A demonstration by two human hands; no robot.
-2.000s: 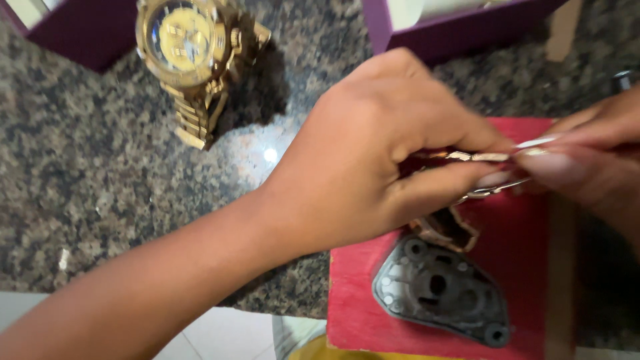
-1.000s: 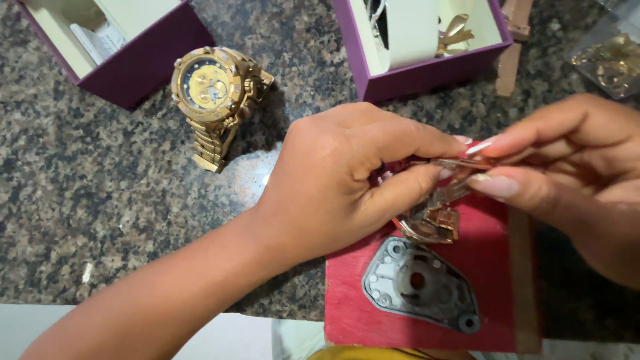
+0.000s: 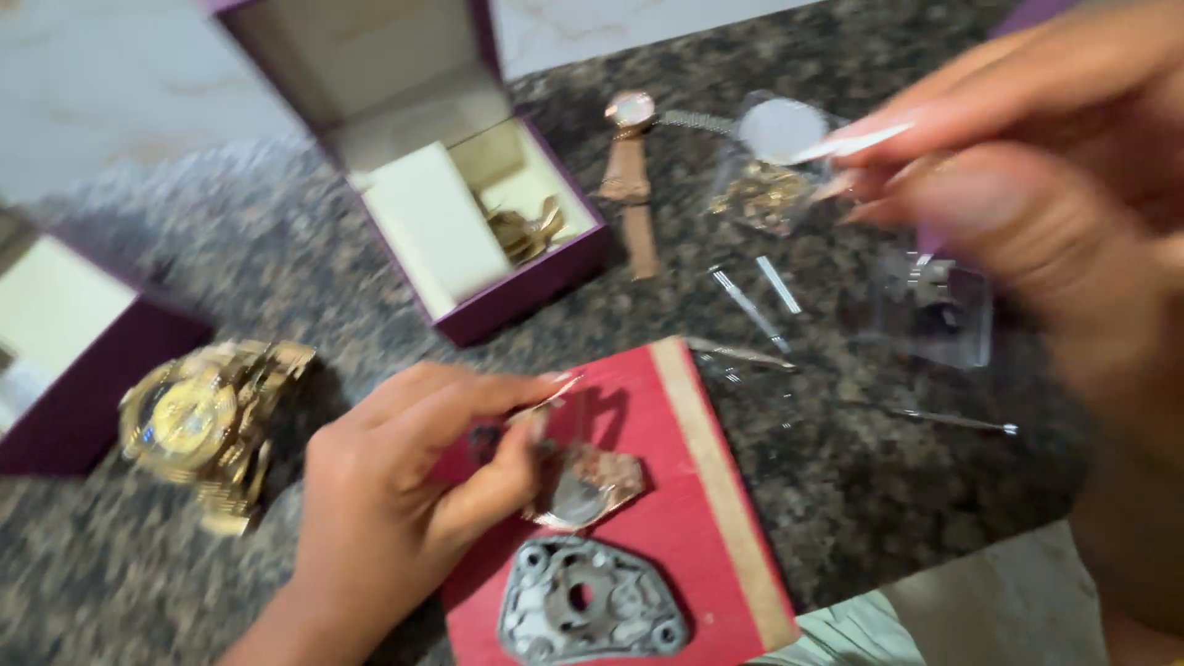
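My left hand [image 3: 416, 462] pinches the strap end of a rose-gold wristwatch [image 3: 578, 495] between thumb and fingers. That watch lies over a red board [image 3: 684, 499] with a tan edge strip, just above a grey metal plate [image 3: 597, 601] with holes. My right hand [image 3: 1036, 166] is raised at the upper right, close to the camera and blurred. Its thumb and fingertips are near each other; whether something small is between them cannot be told. A large gold wristwatch [image 3: 190, 416] rests on the granite counter at the left.
An open purple box [image 3: 518, 296] holds a cushion and a gold piece. Another purple box [image 3: 102, 361] stands left. Right of them are a rose-gold mesh watch [image 3: 629, 176], a bag of gold links [image 3: 763, 194], slim metal tools [image 3: 749, 310], tweezers [image 3: 740, 351] and a clear bag [image 3: 934, 310].
My right hand has moved away from the watch strap, up and to the right. My left hand still holds the rose-gold watch. The view has shifted, showing more of the counter.
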